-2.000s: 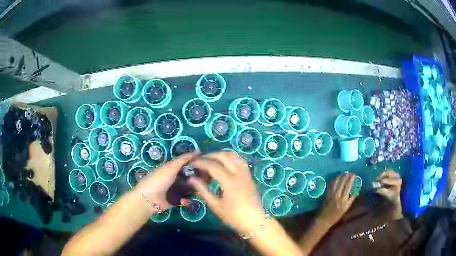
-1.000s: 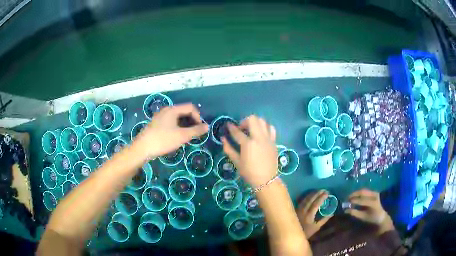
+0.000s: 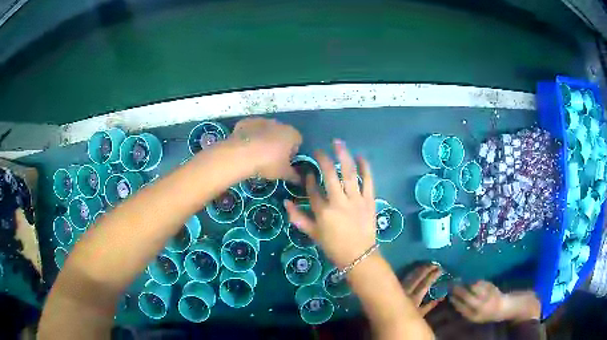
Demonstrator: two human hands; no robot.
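Observation:
Teal cup-shaped housings (image 3: pixel 263 221) stand in groups on the dark green bench, several with dark centres. My left hand (image 3: pixel 269 149) reaches over the cups from the left, its fingertips at the left rim of one housing (image 3: pixel 305 178); it is blurred, and whether it holds a piece cannot be told. My right hand (image 3: pixel 331 206) is over the right side of that same housing with its fingers spread; nothing shows in it. The hands hide part of the cup and its neighbours.
A second person's hands (image 3: pixel 478 301) work at a cup at the lower right. Teal cups (image 3: pixel 436 229) stand beside a motor pile (image 3: pixel 516 186). A blue bin (image 3: pixel 550 199) of housings is far right. Black pieces (image 3: pixel 16 232) lie far left. A white rail (image 3: pixel 299 98) runs behind.
Since two seconds ago my hands have parted and moved from the near cups to one farther back. Since one second ago my left hand has moved right and my right fingers have spread.

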